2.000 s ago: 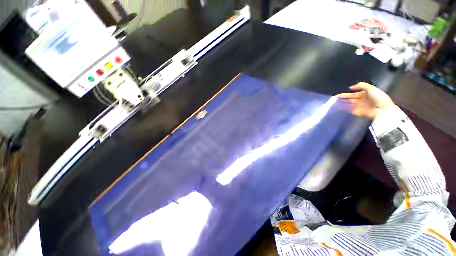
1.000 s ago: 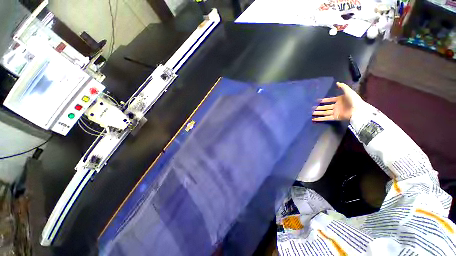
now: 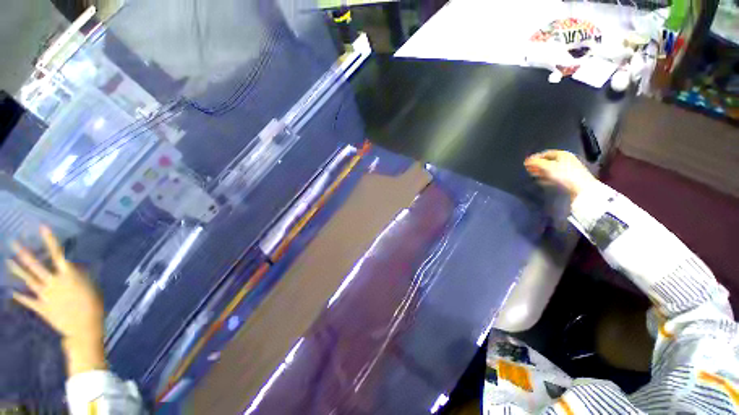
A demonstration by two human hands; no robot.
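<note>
The large clear bluish top sheet (image 3: pixel 231 138) is raised over the left side, with the machine showing through it. My left hand (image 3: pixel 61 296) is at the far left with fingers spread against or near this sheet; exact contact is unclear. A grey-brown cloth band (image 3: pixel 324 263) and a maroon cloth panel (image 3: pixel 365 312) lie on the blue base sheet (image 3: pixel 494 223), with bright glare lines over them. The orange-brown strip (image 3: pixel 322 198) runs along their left side. My right hand (image 3: pixel 559 170) is beyond the base's right corner, fingers loosely bent, nothing visible in it.
The machine's white rail (image 3: pixel 328 81) and control panel (image 3: pixel 93 158) stand left behind the sheet. The black table (image 3: pixel 470 109) extends behind the template. A small black tool (image 3: pixel 590 139) lies near its right edge. A white sheet (image 3: pixel 474 32) is at the back; maroon cloth (image 3: pixel 668 194) is on the right.
The top sheet has swung up to the left, showing the brown and maroon cloth more plainly. My left hand has come into view. My right hand's spread fingers have bent.
</note>
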